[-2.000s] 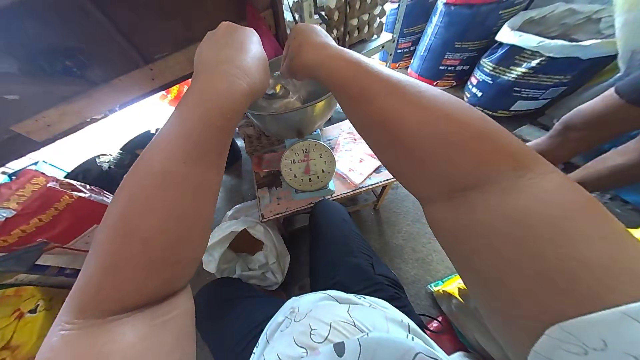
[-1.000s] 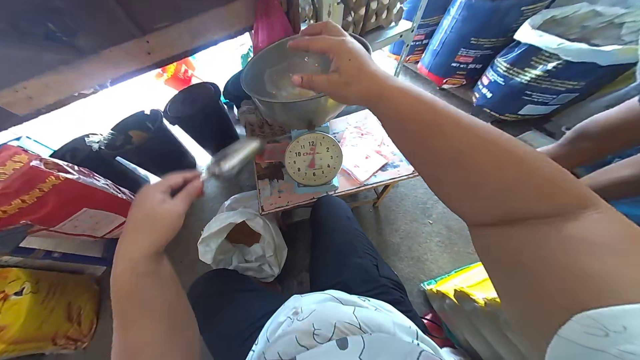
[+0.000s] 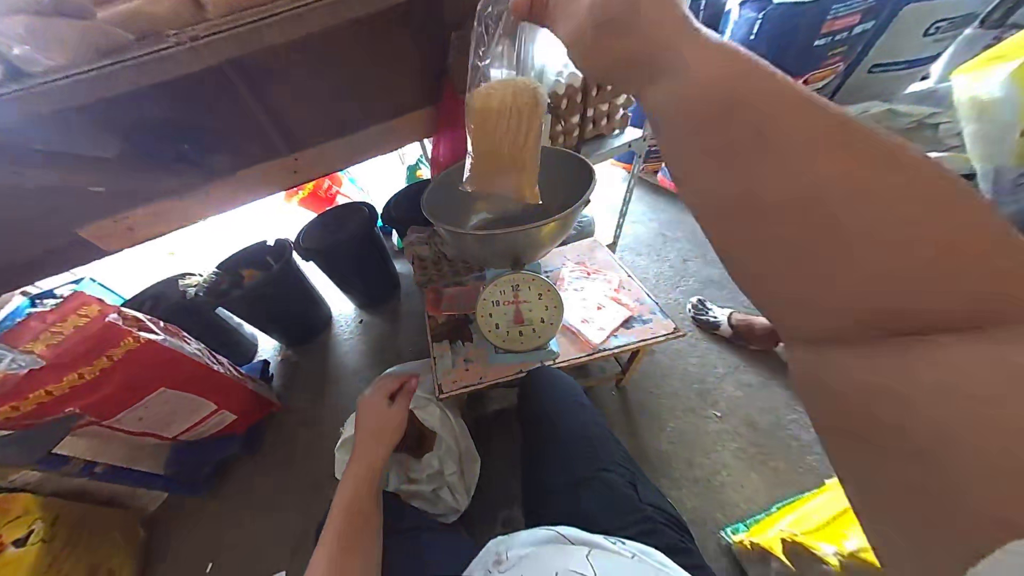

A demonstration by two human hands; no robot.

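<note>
My right hand [image 3: 592,40], raised at the top, grips the upper end of a clear plastic bag [image 3: 504,140] with tan granular contents. The bag hangs upright over the metal bowl [image 3: 512,240] of a dial scale [image 3: 520,312]. The scale stands on a small worn table [image 3: 480,372], with thin printed plastic bags [image 3: 592,300] beside it. Down at the left, my left hand [image 3: 388,408] is at the rim of an open white sack [image 3: 456,472] that has brown contents; its fingers are curled, and whether they hold anything cannot be told.
Black buckets [image 3: 348,252] stand along the left, near a red sack [image 3: 128,368]. Egg trays [image 3: 588,108] are behind the bowl. A yellow bag [image 3: 816,528] lies at the lower right. Another person's foot [image 3: 732,324] is on the floor at the right. A wooden shelf edge [image 3: 280,172] crosses the upper left.
The filled plastic bag now hangs from my right hand, which was open over the bowl one second ago. My left hand, then holding a metal scoop, is now by the white sack. The view has shifted.
</note>
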